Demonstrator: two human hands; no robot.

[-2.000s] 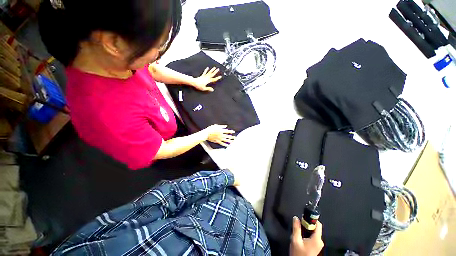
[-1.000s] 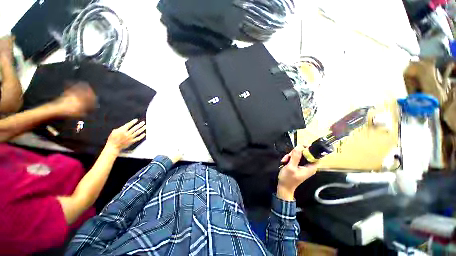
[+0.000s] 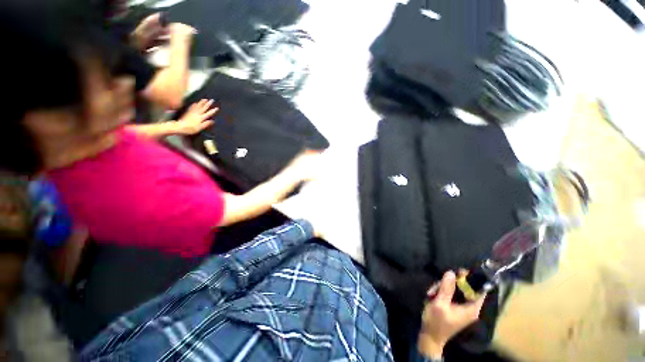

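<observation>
My right hand [image 3: 452,314] is at the lower right, closed on the dark, yellow-banded grip of a tool [image 3: 520,244] with a shiny, clear-looking end; I cannot tell exactly what it is. The tool is over the right edge of the overlapping black tote bags [image 3: 474,205], which show small white logos. Shiny wrapped handles [image 3: 559,194] lie at the bags' right side, partly behind the tool. My left hand is not clearly visible; the plaid left sleeve ends near the table edge. The frame is blurred.
A person in a pink top at the left has both arms over another black bag [image 3: 265,134]. Another person's hands show at the upper left. A black bag stack [image 3: 438,56] with bundled handles lies beyond mine. Cardboard [image 3: 594,283] lies at the right on the white table [image 3: 339,205].
The view swung right, then back left. My right hand still holds the tool, its end now pointing right over the bag edge and handles. The other person's hands have shifted on their bag.
</observation>
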